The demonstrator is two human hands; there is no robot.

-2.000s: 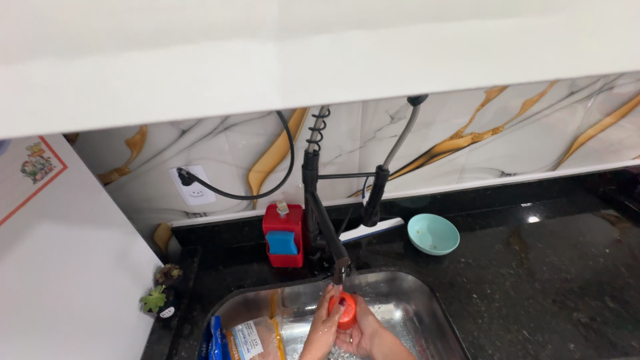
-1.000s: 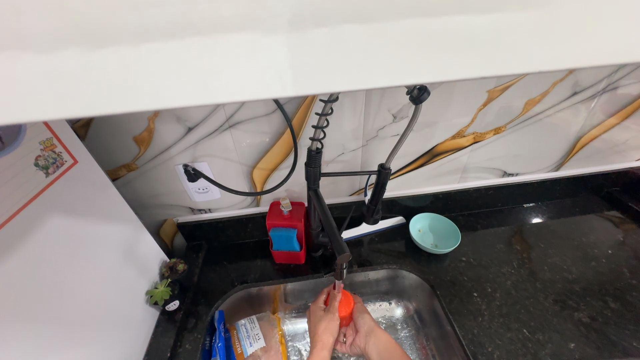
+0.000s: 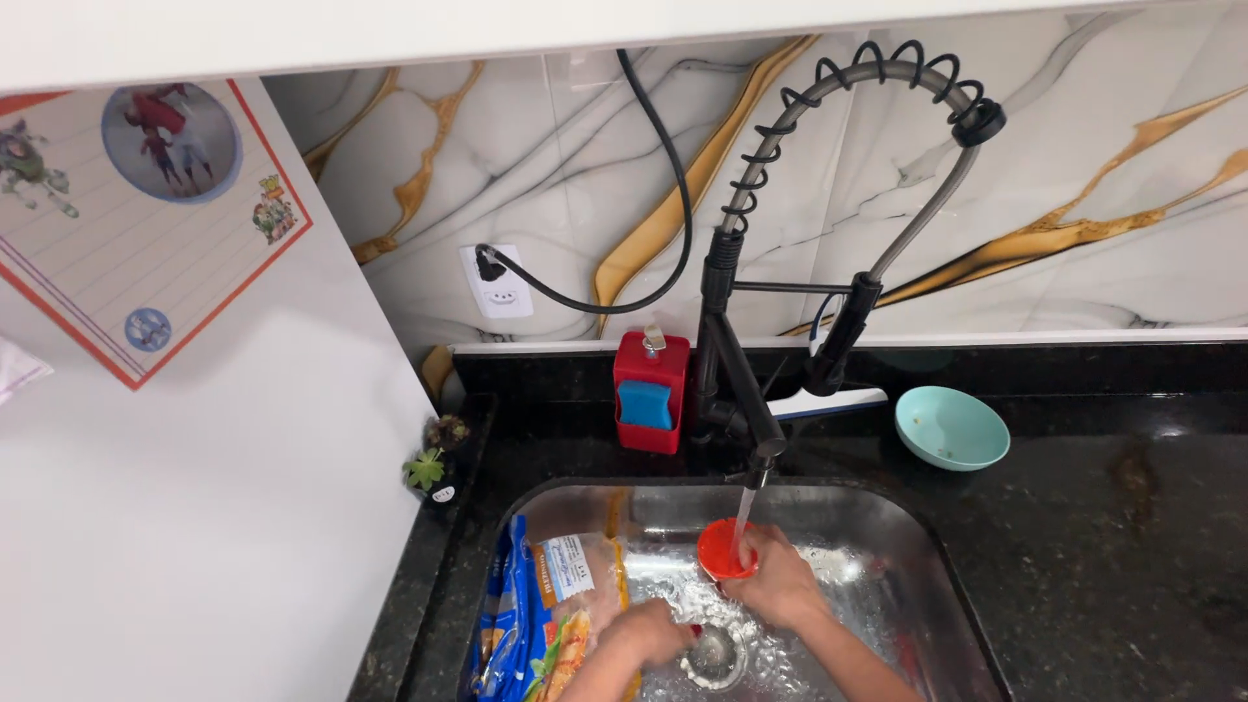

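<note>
My right hand (image 3: 775, 577) holds a small red-orange plastic cup (image 3: 721, 548) under the water running from the black spring-neck faucet (image 3: 765, 439). Lower and to the left, my left hand (image 3: 651, 632) is over the steel sink (image 3: 848, 536), beside the drain (image 3: 714, 655), slightly blurred. A small dark red thing shows at its fingertips; what it is cannot be told. Food packages in clear and blue plastic (image 3: 570, 604) lie along the sink's left side, partly behind my left forearm.
A red soap dispenser (image 3: 651, 361) with a blue sponge (image 3: 644, 404) stands behind the sink. Right of the faucet are a white-bladed squeegee (image 3: 829, 402) and a turquoise bowl (image 3: 952, 429). Small succulents (image 3: 426, 470) sit at left, by a white panel (image 3: 224, 487).
My hands, together at the cup under the faucet before, are now apart; my left hand has moved down and left, toward the drain. The view has tilted up.
</note>
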